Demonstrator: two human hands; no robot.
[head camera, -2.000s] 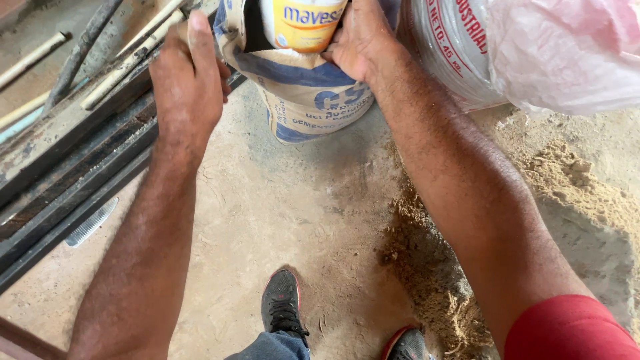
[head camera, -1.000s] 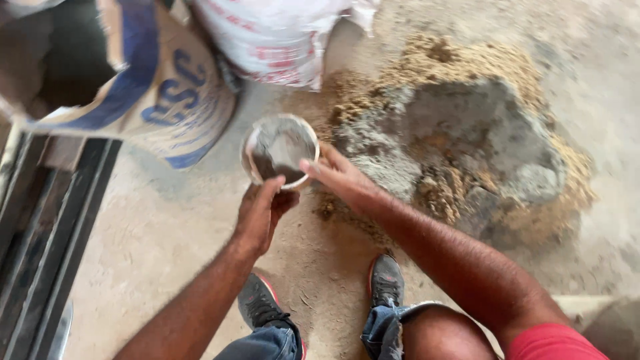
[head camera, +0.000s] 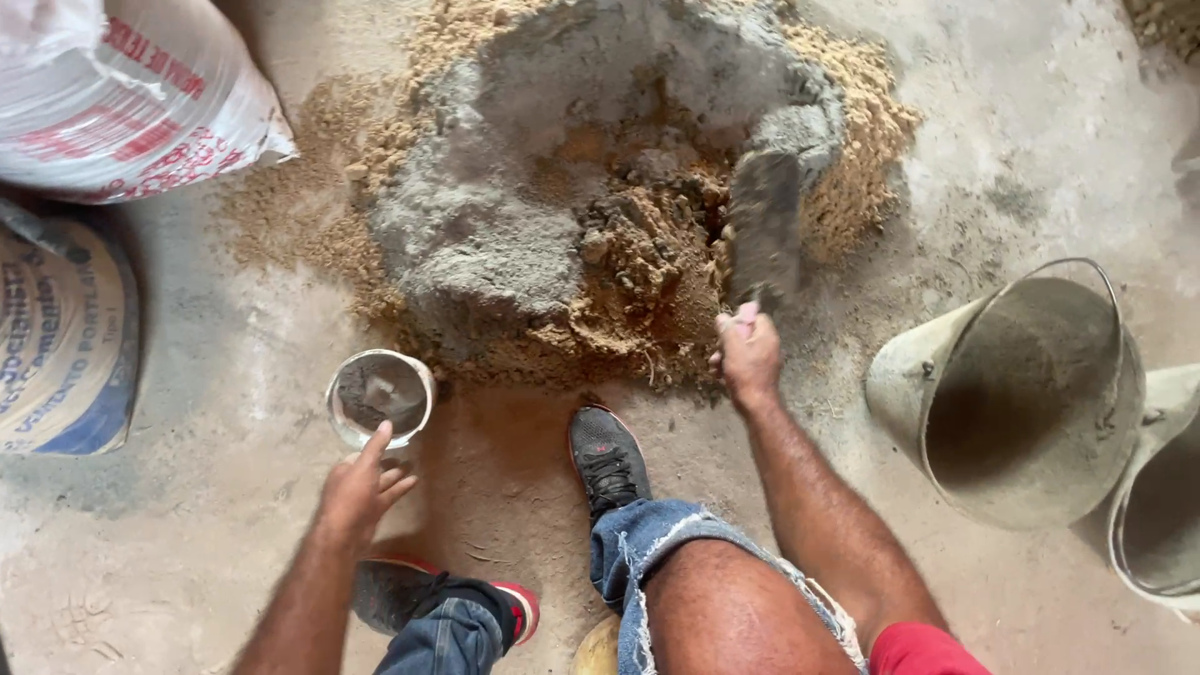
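My right hand [head camera: 748, 354] grips the pink handle of a flat trowel [head camera: 767, 225], its blade blurred and lying over the right side of a mound of sand and grey cement [head camera: 487, 234]. A hollow in the mound holds darker, clumped brown material [head camera: 647, 244]. On the floor below the mound's left edge stands a small round container [head camera: 427, 375] with grey powder inside. My left hand [head camera: 361, 487] is just below it, index finger pointing at its near rim and the other fingers apart. Whether that fingertip touches the rim, I cannot tell.
A white sack with red print [head camera: 141, 103] lies at the upper left, above a paper cement bag [head camera: 66, 337]. Two dirty buckets [head camera: 900, 375] [head camera: 1172, 384] stand at the right, the nearer with a raised wire handle. My shoes are below the mound.
One second ago both hands held the small container; now it stands on the floor, and my right hand has the trowel. The view has shifted to the right.
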